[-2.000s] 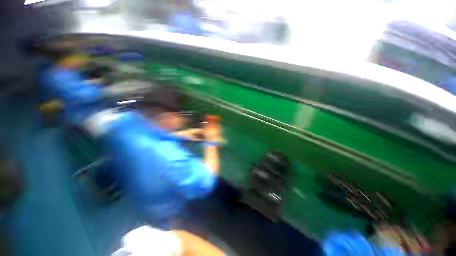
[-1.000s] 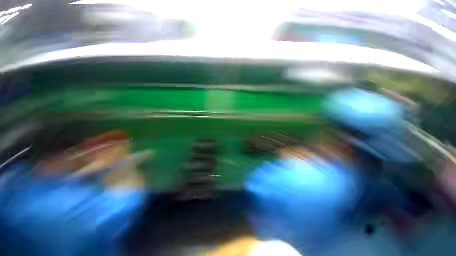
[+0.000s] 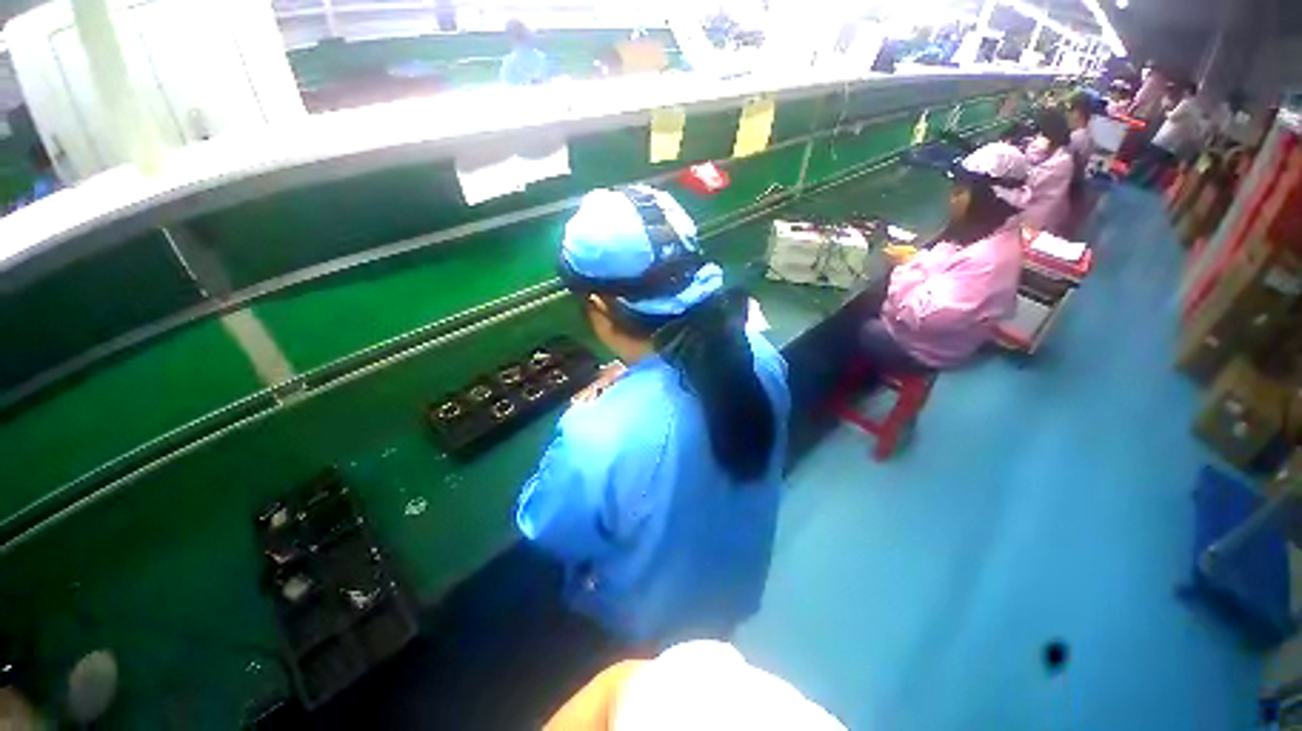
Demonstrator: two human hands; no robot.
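Neither of my hands can be made out. An overexposed white and orange shape at the bottom edge is too unclear to identify. Nearest in front, a black parts tray [image 3: 339, 607] lies on the green bench [image 3: 471, 500] at lower left, with small parts in some pockets and others bare. A second black parts tray [image 3: 493, 404] holds several small round units with pale rings. It lies just left of a seated person in blue [image 3: 664, 457], whose body hides most of their hands.
Persons in pink [image 3: 957, 293] sit farther along the bench. A pale box with dark leads [image 3: 818, 254] stands on it. A red stool [image 3: 897, 414], red crate [image 3: 1060, 257], cartons [image 3: 1239, 407] and a blue crate [image 3: 1239, 550] stand around the blue floor [image 3: 928, 571] aisle.
The view has swung right along the line and sharpened from heavy blur. The aisle, the persons in pink and the cartons have come into view.
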